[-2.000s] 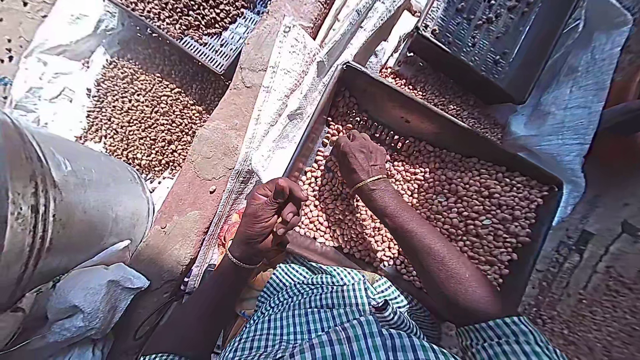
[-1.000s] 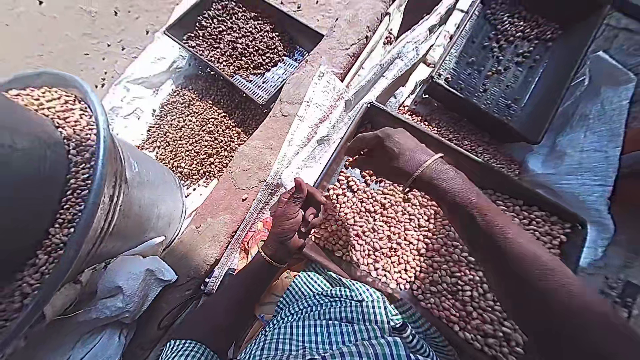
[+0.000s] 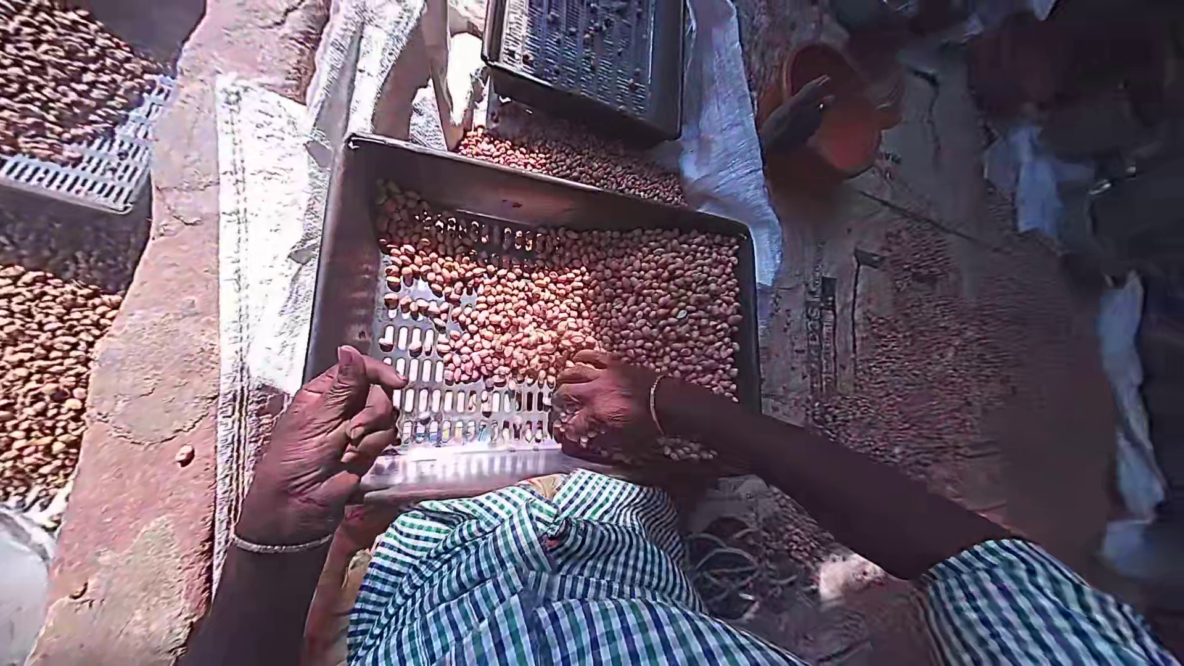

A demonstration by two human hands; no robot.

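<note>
Before me lies a dark-rimmed rectangular sieve tray (image 3: 555,199) with a slotted metal bottom, holding a layer of reddish shelled peanuts (image 3: 657,296). My right hand (image 3: 606,402) is down among the peanuts at the tray's near side, fingers curled; whether it holds any is hidden. Bare slots show just left of it. My left hand (image 3: 328,444) is over the tray's near left corner, thumb raised and fingers bent; whether something small is between them cannot be told.
A second slotted tray (image 3: 592,60) stands beyond, above more peanuts (image 3: 573,162) on a white sheet (image 3: 726,157). Left are a stone ledge (image 3: 153,370), another slotted tray (image 3: 102,166) and a brown heap (image 3: 42,370). An orange tub (image 3: 837,120) is back right.
My right hand has moved from the tray's far left part to its near side. Bare slots now show at the tray's near left, where peanuts lay before. The view has turned.
</note>
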